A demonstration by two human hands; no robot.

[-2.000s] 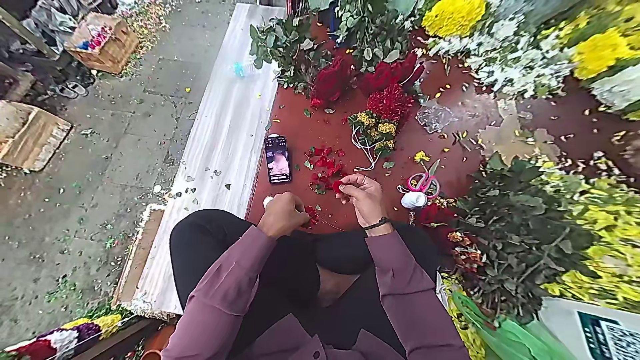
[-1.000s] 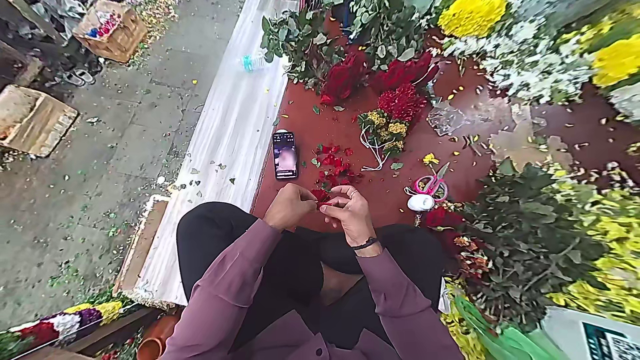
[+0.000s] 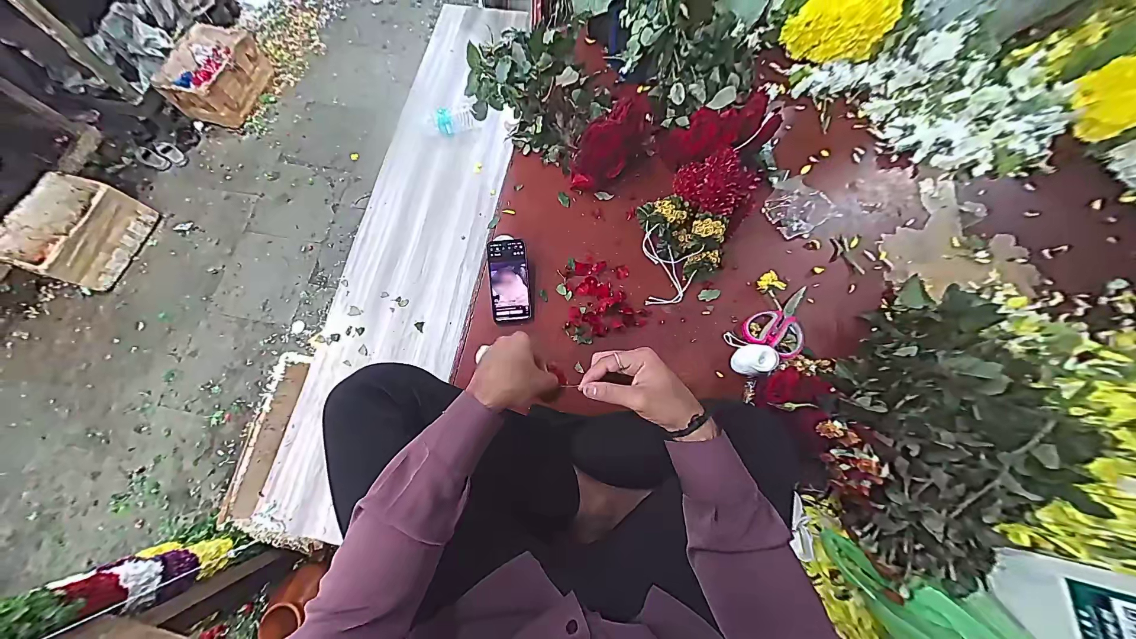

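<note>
My left hand (image 3: 512,373) is closed near a small red flower, partly hidden by its fingers. From it a thin thread (image 3: 570,385) runs to the pinched thumb and fingers of my right hand (image 3: 641,386). Loose red petals (image 3: 603,302) lie on the red-brown surface just ahead of both hands. A phone (image 3: 510,280) with its screen lit lies left of the petals. Pink-handled scissors (image 3: 773,334) and a white thread spool (image 3: 754,358) are at the right. Small yellow flowers tied with white string (image 3: 688,232) lie beyond the petals, touching a red flower bunch (image 3: 717,183).
Leafy stems with red roses (image 3: 612,140) lie at the back. Dark green foliage (image 3: 967,426) is heaped at the right, with yellow chrysanthemums (image 3: 841,28) and white flowers farther back. A plastic bottle (image 3: 453,121) lies on the white board (image 3: 390,257) at the left.
My hands were together at the red flower one second ago; now they are apart, with a thread between them. The phone, scissors and spool have stayed in place.
</note>
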